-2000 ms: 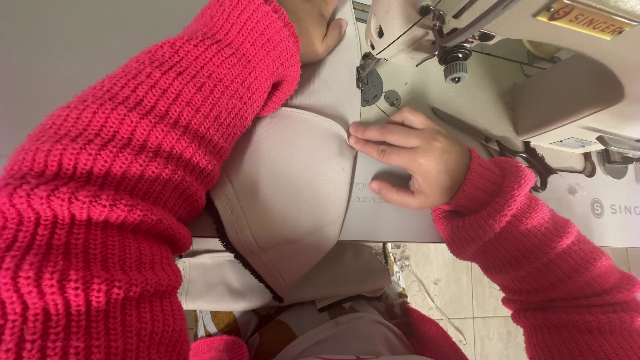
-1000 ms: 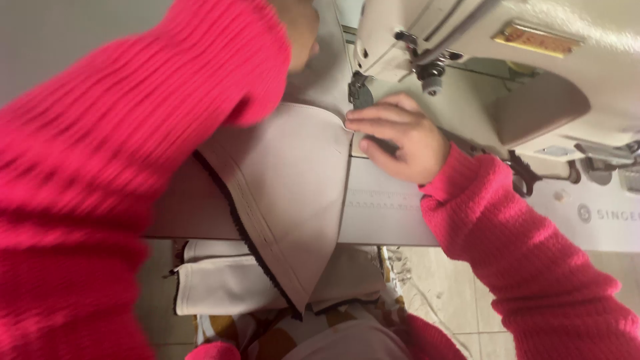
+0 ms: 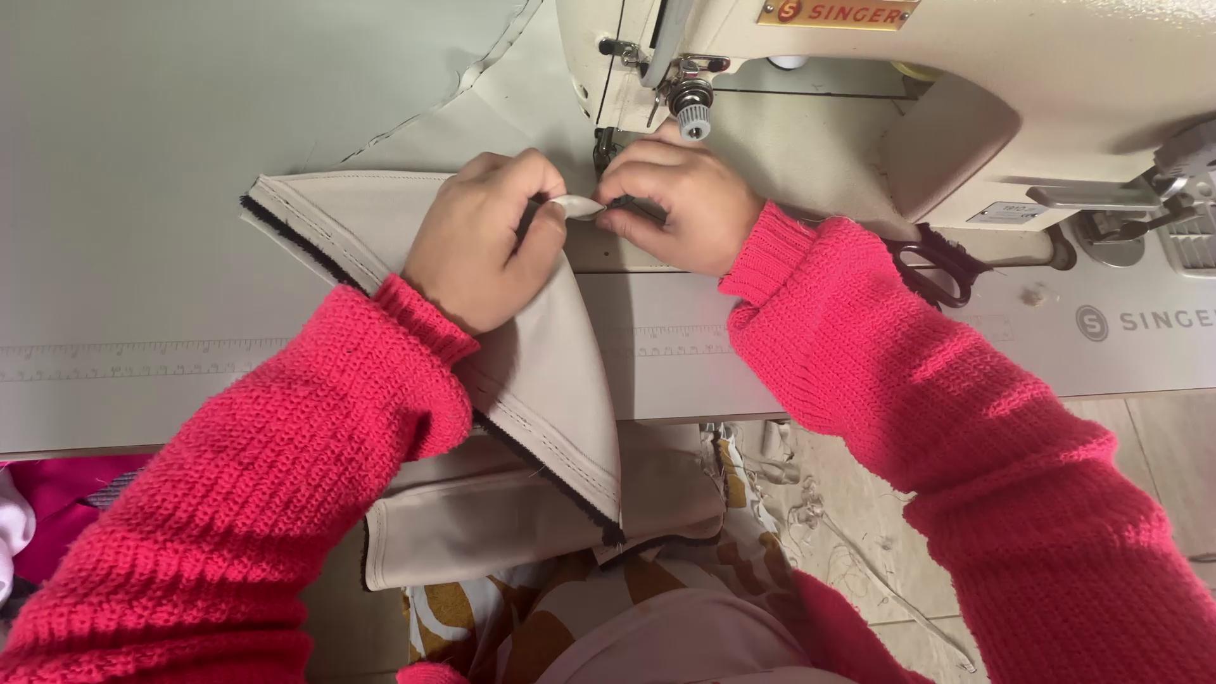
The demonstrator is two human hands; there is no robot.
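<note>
My left hand [image 3: 494, 237] pinches the edge of a beige fabric piece [image 3: 560, 380] between thumb and fingers. Just to its right, my right hand [image 3: 679, 199] grips the same edge, close to the presser foot [image 3: 605, 147] of a Singer sewing machine [image 3: 807, 104]. A short fold of fabric shows between the two hands. The piece has stitched borders with a dark fuzzy edge and hangs over the table's front edge. The fingertips of my right hand are partly hidden by its knuckles.
Black-handled scissors [image 3: 936, 266] lie beside the machine, right of my right hand. A ruler scale is printed along the table's front [image 3: 142, 361]. More beige fabric [image 3: 541, 522] lies on my lap. Thread scraps [image 3: 817, 513] are on the tiled floor.
My left hand has come down from the far side of the fabric to beside my right hand. The fabric's dark-edged left corner now lies spread on the table.
</note>
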